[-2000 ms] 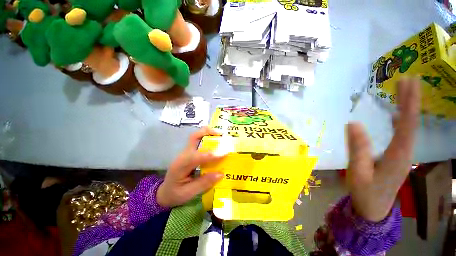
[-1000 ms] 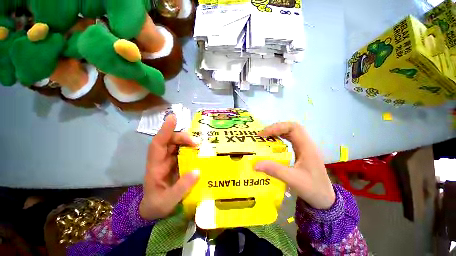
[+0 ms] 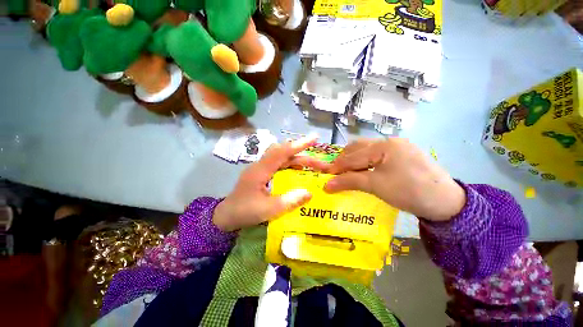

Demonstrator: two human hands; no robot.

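Note:
A yellow gift box (image 3: 345, 219) lies at the table's front edge and over my lap, its "SUPER PLANTS" panel facing me upside down, with a slot below the print. My left hand (image 3: 265, 191) holds the box's left side, thumb on the panel and fingers over the upper edge. My right hand (image 3: 396, 179) presses with bent fingers at the panel's upper edge, close to my left fingertips. The hands hide most of the printed face behind that edge.
Plush potted trees (image 3: 211, 96) stand at the back left. A stack of flat box blanks (image 3: 358, 83) lies behind the box, small white cards (image 3: 246, 145) left of it. A finished yellow box (image 3: 543, 128) stands at right. Gold pieces (image 3: 121, 249) are heaped low left.
My right hand came in from the right onto the box, then moved with my left hand to the panel's upper edge. The view has shifted.

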